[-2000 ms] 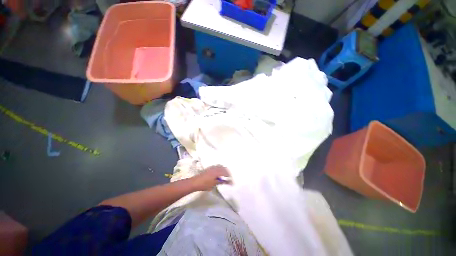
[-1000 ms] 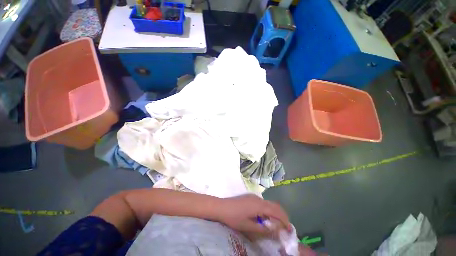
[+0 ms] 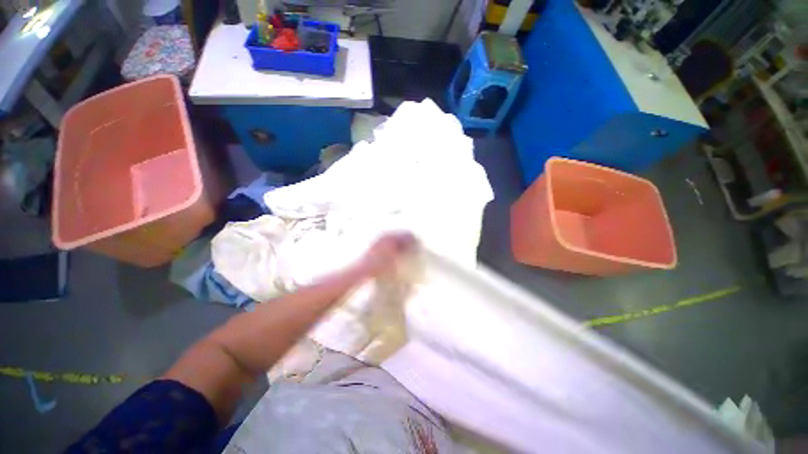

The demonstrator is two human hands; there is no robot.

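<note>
My left hand (image 3: 390, 252) is raised in front of me, blurred, and closed on the upper end of a long white cloth piece (image 3: 540, 346). The piece stretches from the hand down to the lower right edge of the picture, blurred along its length. Behind it lies a large heap of bright white cloth (image 3: 407, 168), with cream cloth (image 3: 252, 253) at its left edge. My right hand is not in view. Whether a pen is in my left hand cannot be told.
A large orange-pink tub (image 3: 124, 168) stands left, a smaller one (image 3: 598, 217) right. Behind the heap are a white-topped table (image 3: 226, 80) with a blue parts tray (image 3: 297, 58) and a blue stool (image 3: 485, 84). Light-blue cloth (image 3: 208, 277) lies beside the heap.
My left hand has moved up and away from low near my body to over the heap. A long white piece is now stretched out from it to the lower right.
</note>
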